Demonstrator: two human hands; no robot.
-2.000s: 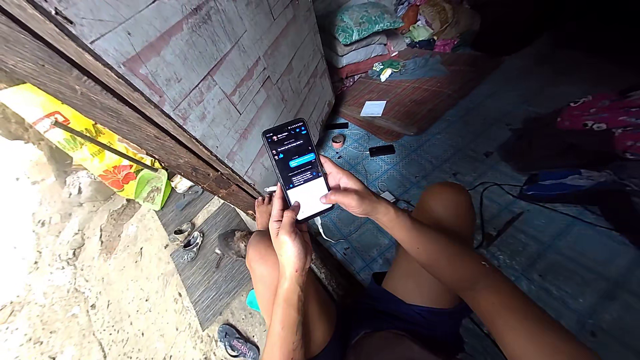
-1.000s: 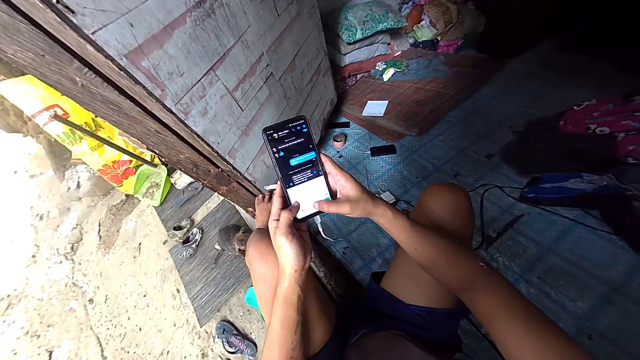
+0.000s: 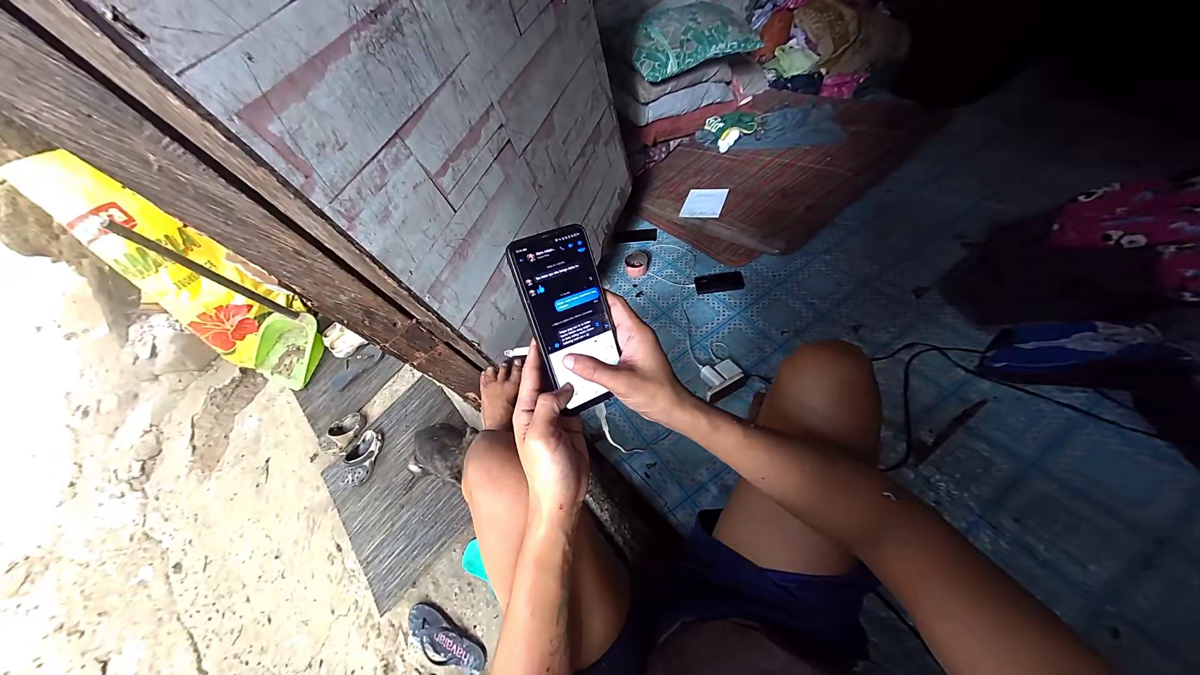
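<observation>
A dark smartphone (image 3: 565, 314) is held upright above my knees, its screen lit with a chat and a pale keyboard. My left hand (image 3: 551, 441) grips its lower left edge, the thumb at the bottom of the screen. My right hand (image 3: 637, 366) holds the lower right side, with the thumb over the keyboard. A white cable (image 3: 609, 433) hangs from below the phone towards the floor. Behind my right wrist, white charger plugs (image 3: 721, 375) sit in an extension socket on the blue patterned floor.
A weathered wooden door (image 3: 412, 122) stands ahead. On the floor are a black phone (image 3: 719, 282), a roll of tape (image 3: 637, 263) and a white paper (image 3: 704, 202). Outside lie a grey mat (image 3: 398, 506), clogs (image 3: 360, 457), a flip-flop (image 3: 445, 639), a green dustpan (image 3: 288, 350) and a small grey animal (image 3: 439, 450).
My right thumb has shifted slightly left over the keyboard. Both hands still hold the phone in about the same place.
</observation>
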